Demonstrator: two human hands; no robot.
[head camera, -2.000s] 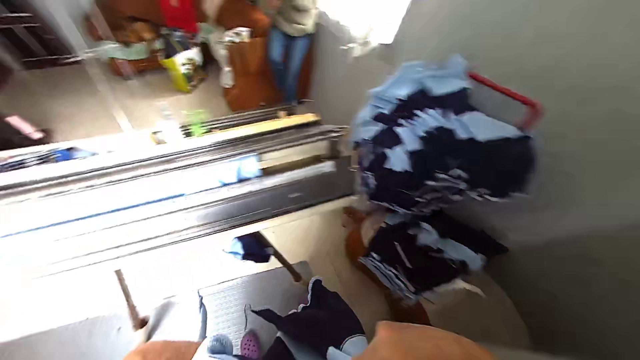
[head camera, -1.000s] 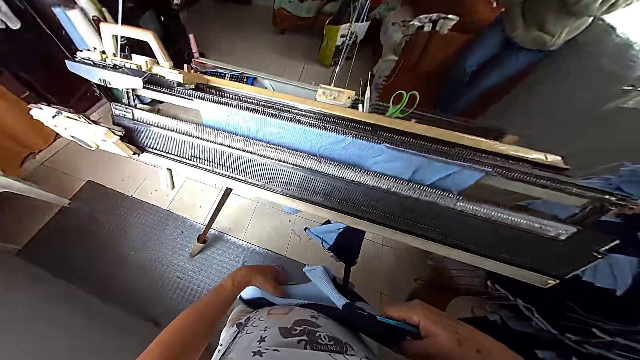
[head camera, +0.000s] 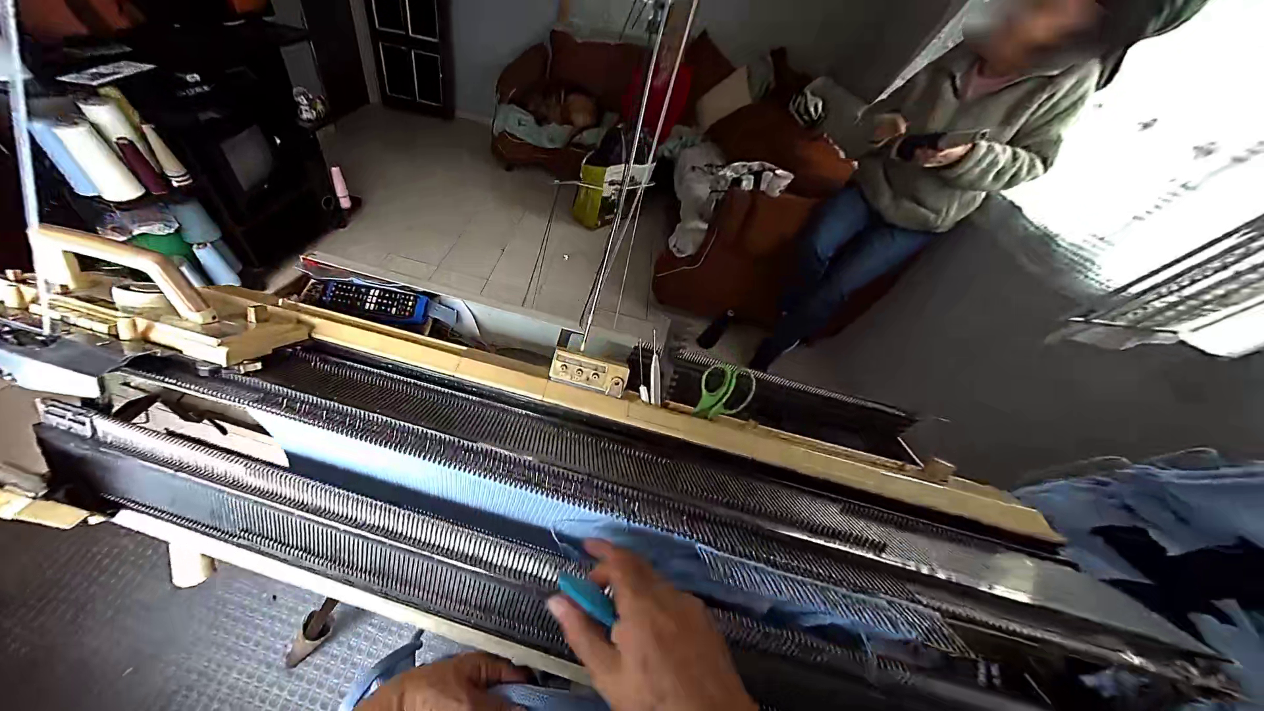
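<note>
A knitting machine (head camera: 395, 533) with two needle beds runs across the view, light blue knitted fabric (head camera: 425, 474) hanging between the beds. Over the front bed, my right hand (head camera: 652, 622) has a small turquoise tool (head camera: 588, 599) between thumb and fingers; its kind is unclear. Its fingertips are at the fabric's edge. My left hand (head camera: 444, 683) is low at the bottom edge, beside blue cloth (head camera: 553, 697) that it appears to hold; its fingers are partly cut off by the frame.
The machine's carriage (head camera: 178, 306) with a handle sits at the left. Green-handled scissors (head camera: 724, 392) and thin tools stand on the back rail (head camera: 829, 449). Dark and light blue knitted pieces (head camera: 1165, 533) lie at the right. Yarn cones (head camera: 99, 158) are at the left. A person (head camera: 908, 168) is beyond the machine.
My right hand has moved from my lap up to the fabric on the machine, still with the turquoise tool. The view has swung strongly.
</note>
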